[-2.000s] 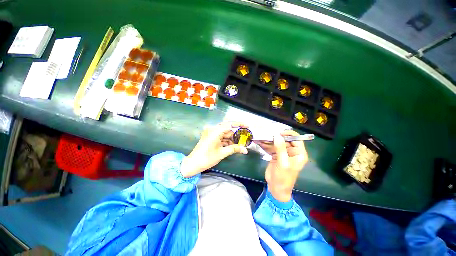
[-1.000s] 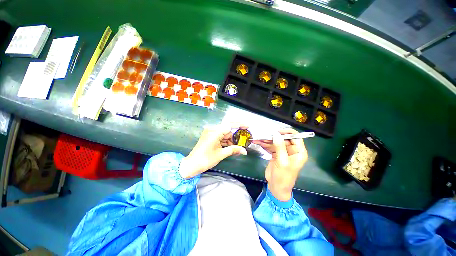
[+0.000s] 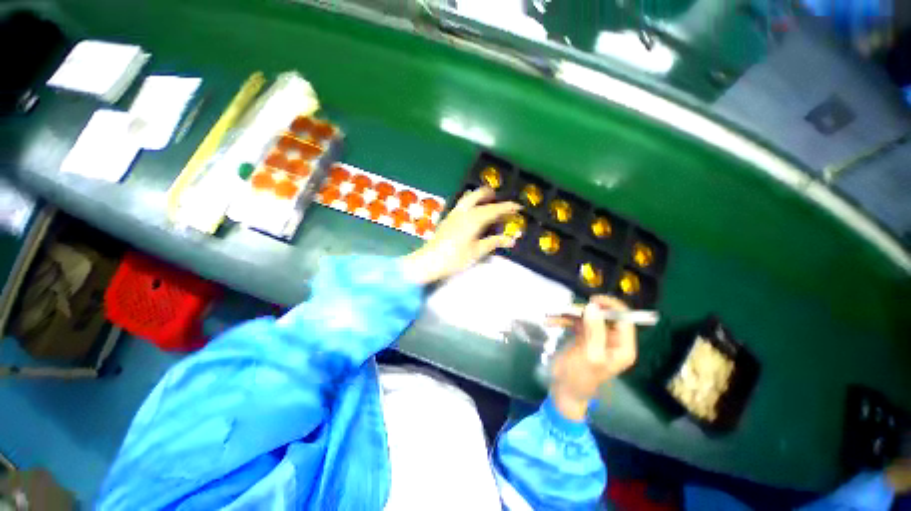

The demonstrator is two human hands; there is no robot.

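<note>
My left hand is over the black component tray. Its fingertips lie on either side of a round amber-centred unit in the near row, second pocket from the left. The near-left pocket is hidden by the hand. Several other amber-centred units sit in tray pockets. My right hand holds thin silver tweezers near the tray's near edge, with the tips pointing left and touching nothing I can make out. A white liner sheet lies in front of the tray. The picture is slightly blurred.
A black box of beige pads stands right of the tray. Left of it lie a strip of red-orange stickers, a sticker pack, a yellow strip and white cards. A pale rail runs behind the bench.
My left hand has moved from in front of me up to the tray with the round unit, now at a formerly empty pocket. My right hand has moved slightly down, still with the tweezers. The view has shifted.
</note>
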